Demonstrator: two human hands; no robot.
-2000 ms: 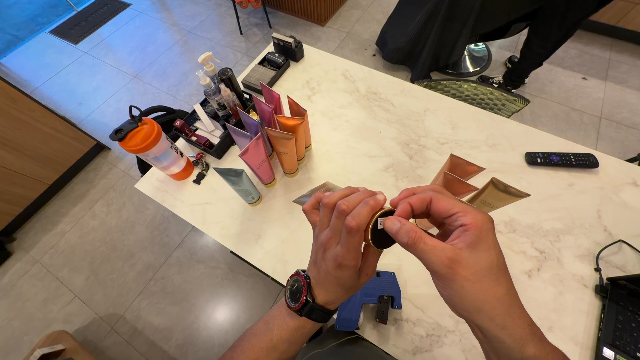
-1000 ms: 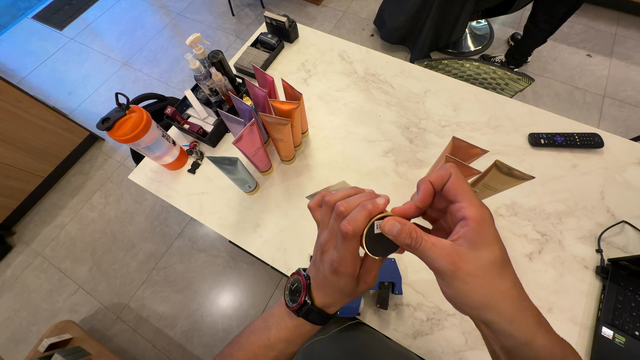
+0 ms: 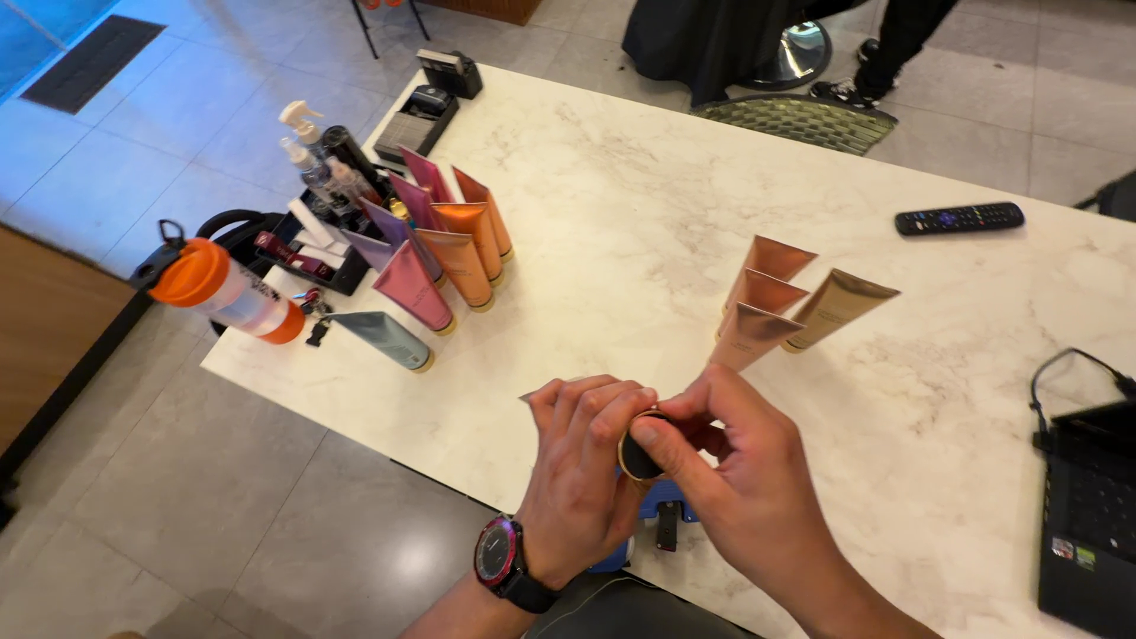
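My left hand [image 3: 581, 461], with a watch on its wrist, is wrapped around a squeeze tube, whose round black cap end with a gold rim [image 3: 641, 451] faces me. Most of the tube's body is hidden by the fingers. The thumb of my right hand [image 3: 754, 479] presses on the cap end, its fingers bent at the rim. Beyond the right hand stand copper-pink tubes [image 3: 754, 333] and a gold-brown tube [image 3: 839, 306]. At the left are a grey-blue tube [image 3: 386, 339], pink tubes [image 3: 417, 288], orange tubes [image 3: 457, 262] and purple tubes. A blue device [image 3: 612, 559] is partly hidden below my hands.
An orange-lidded shaker bottle [image 3: 226, 288] stands at the table's left corner beside a black tray [image 3: 351, 271] with boxes and spray bottles. A remote control [image 3: 958, 219] lies at the right, above a laptop [image 3: 1092, 524]. Beyond the marble-look table [image 3: 603, 177], a person's legs show.
A small white label seen on the black cap end in the earlier frames is no longer visible; my right thumb now lies across that face. My left hand keeps its hold on the tube.
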